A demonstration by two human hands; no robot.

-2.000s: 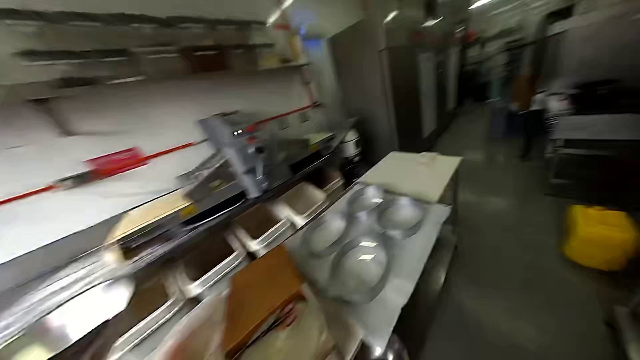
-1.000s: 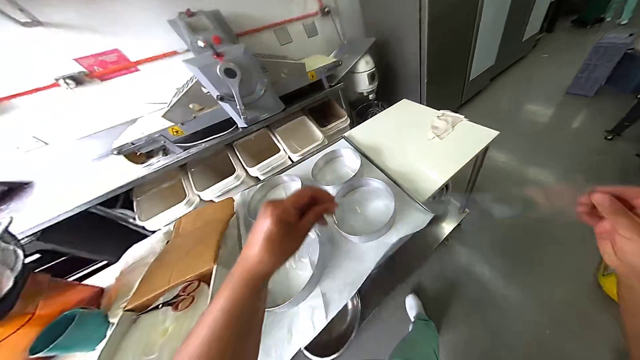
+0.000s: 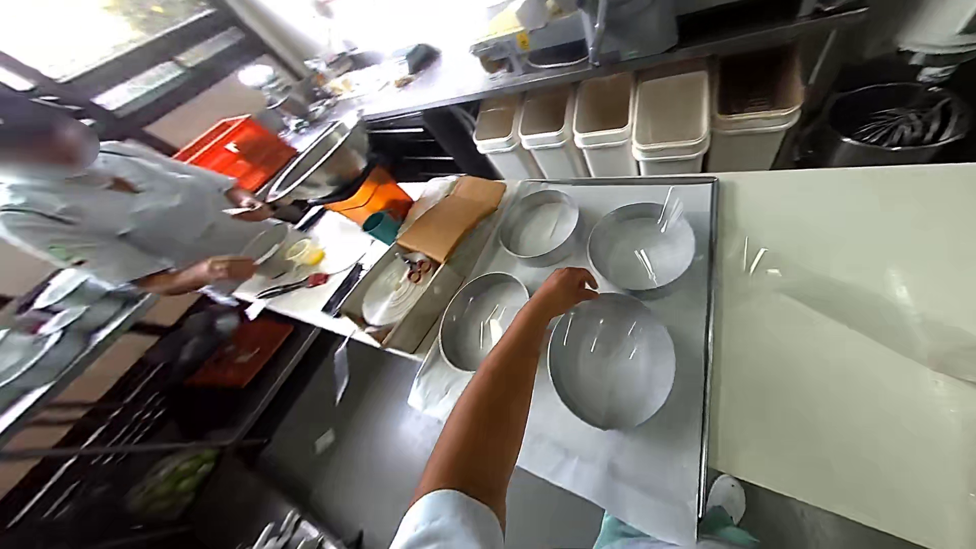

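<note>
Several round metal cake rings stand on a paper-lined metal tray (image 3: 579,473). My left hand (image 3: 568,290) reaches among them, palm down, its fingertips at the upper rim of the large front ring (image 3: 612,362). Whether the fingers grip that rim cannot be told. Just left of the hand is a second ring (image 3: 482,324); a third ring (image 3: 540,227) stands above it, and a fourth ring (image 3: 640,248) lies to the upper right. A clear, shiny strip (image 3: 671,210) shows at the fourth ring's far rim. My right hand is out of view.
A pale tabletop (image 3: 839,343) adjoins the tray's right side. To the left are a cardboard box (image 3: 396,335) holding red-handled scissors (image 3: 415,268) and brown paper (image 3: 450,217). A person (image 3: 130,206) works beyond, near a large metal bowl (image 3: 324,164). Several bins (image 3: 671,114) stand behind.
The view has turned left, bringing the other person into sight. My left hand, over the rings a second ago, is now at the large front ring's rim. My right hand has left the view.
</note>
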